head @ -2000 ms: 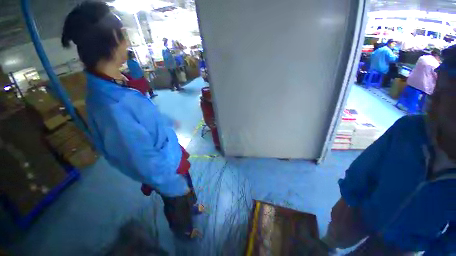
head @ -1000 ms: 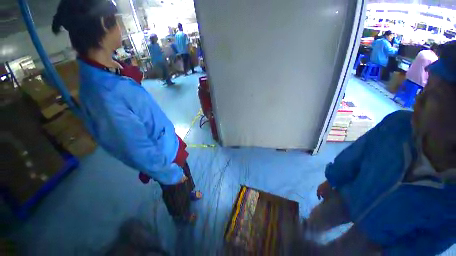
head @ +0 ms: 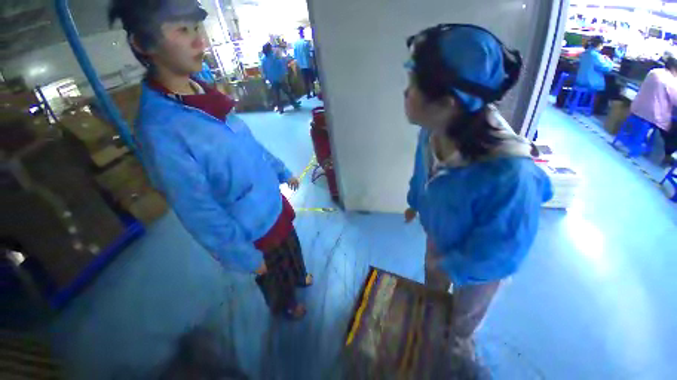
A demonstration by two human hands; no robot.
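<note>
The open carton point(head: 397, 319) of coloured strips lies on the blue floor at the bottom centre, its lower part blurred. Yellow, pale, orange and dark stripes show in it. Neither of my hands can be made out in the view. A dark blurred shape at the bottom edge, left of the carton, cannot be identified. A person in a blue jacket point(head: 482, 215) stands at the carton's right side, partly over its edge. Another person in a blue jacket point(head: 208, 171) stands to the left of the carton.
A grey wall panel point(head: 371, 96) stands behind the two people, with a red cylinder point(head: 323, 152) at its left edge. Brown cartons point(head: 111, 141) and a blue pallet edge point(head: 100, 260) are at the left. White stacked boxes point(head: 558, 182) stand right of the panel. Workers sit on blue stools point(head: 635, 133).
The person on the right has moved from the right edge to beside the carton and turned towards the left. The left person now faces right, with a hand raised slightly forward.
</note>
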